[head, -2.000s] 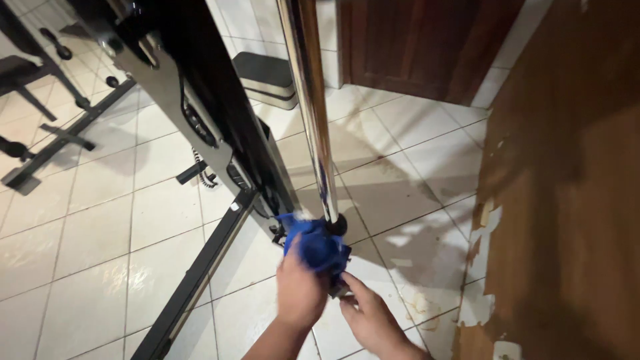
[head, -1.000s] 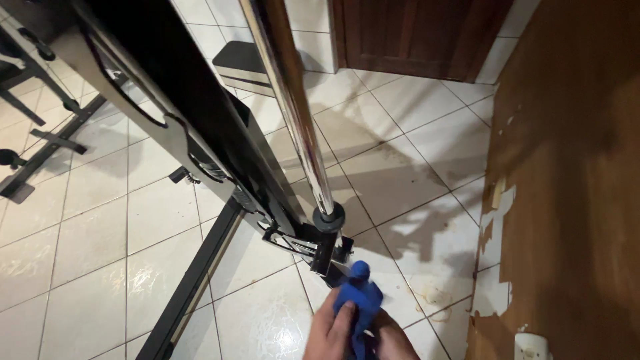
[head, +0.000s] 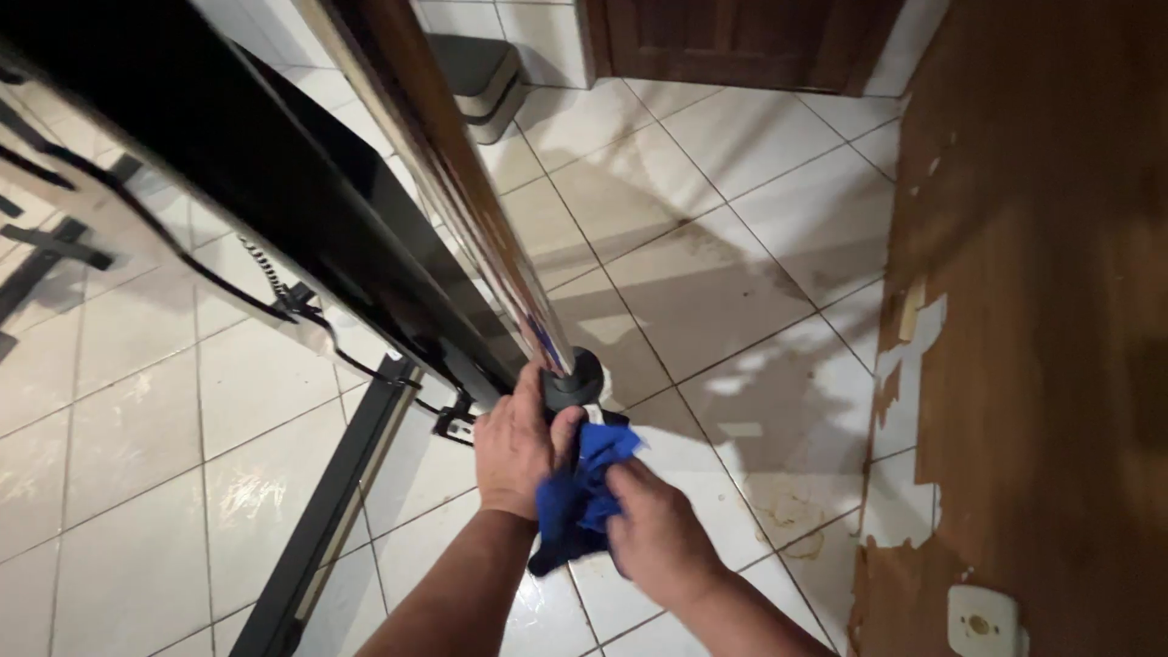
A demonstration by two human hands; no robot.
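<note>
My right hand (head: pixel 662 529) grips a bunched blue cloth (head: pixel 584 497) just below the foot of a chrome metal pole (head: pixel 474 201). A dark round collar (head: pixel 577 376) encircles the pole's lower end. My left hand (head: pixel 520 447) lies against the base of the pole beside that collar, its thumb near the top of the cloth; whether it holds part of the frame is hidden. Close to the pole on the left runs a thick black upright (head: pixel 274 201) of a gym machine, with a black cable (head: pixel 182 255) alongside.
A dark floor bar (head: pixel 319 511) extends over white floor tiles (head: pixel 265 411). A grey step-like box (head: pixel 479 78) stands by the wall near a brown wooden door (head: pixel 730 41). At right are a worn wooden panel (head: pixel 1031 274) and a white wall socket (head: pixel 984 622).
My left hand has moved off the cloth to the pole's base. The cloth was held in both hands a second ago and is now in my right hand. The view has come closer.
</note>
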